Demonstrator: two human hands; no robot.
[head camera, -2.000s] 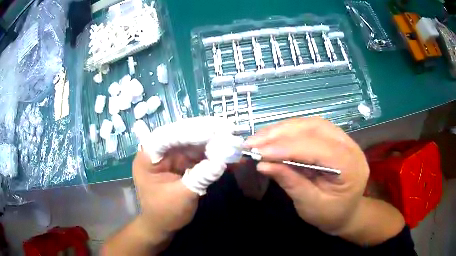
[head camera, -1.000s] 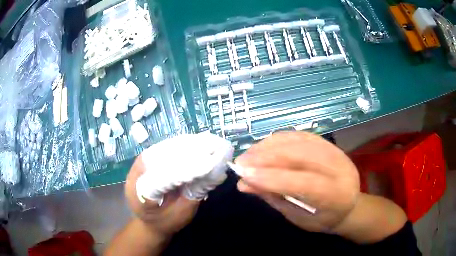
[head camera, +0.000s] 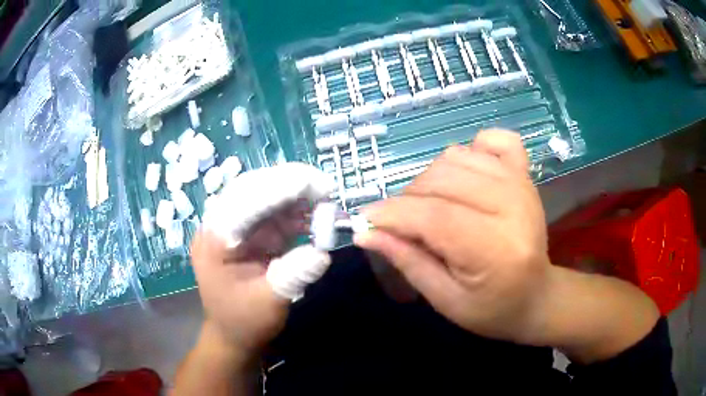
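Note:
My left hand (head camera: 259, 232), with white ribbed finger cots on thumb and fingers, holds a white plastic housing (head camera: 324, 226) between thumb and fingertips. My right hand (head camera: 472, 224) pinches a small white insert (head camera: 359, 224) with thumb and index finger. A narrow piece spans the short gap between the insert and the housing; whether it enters the housing is hard to tell. No rod shows beyond my right hand. Finished assemblies (head camera: 410, 69) lie side by side in the clear grooved blister tray (head camera: 577, 136) beyond my hands.
Left, another blister tray (head camera: 267, 147) has loose white housings (head camera: 186, 158) and a parts box (head camera: 182, 66) of small white pieces. Plastic bags (head camera: 54, 139) lie far left. An orange fixture (head camera: 636, 35) and bagged metal parts (head camera: 569, 31) are upper right. Red stools (head camera: 658, 247) stand below the bench.
The thin metal rod that stuck out of my right hand no longer shows. My left fingers have opened from around the housing, which now shows. The view has shifted slightly, moving the trays up and left.

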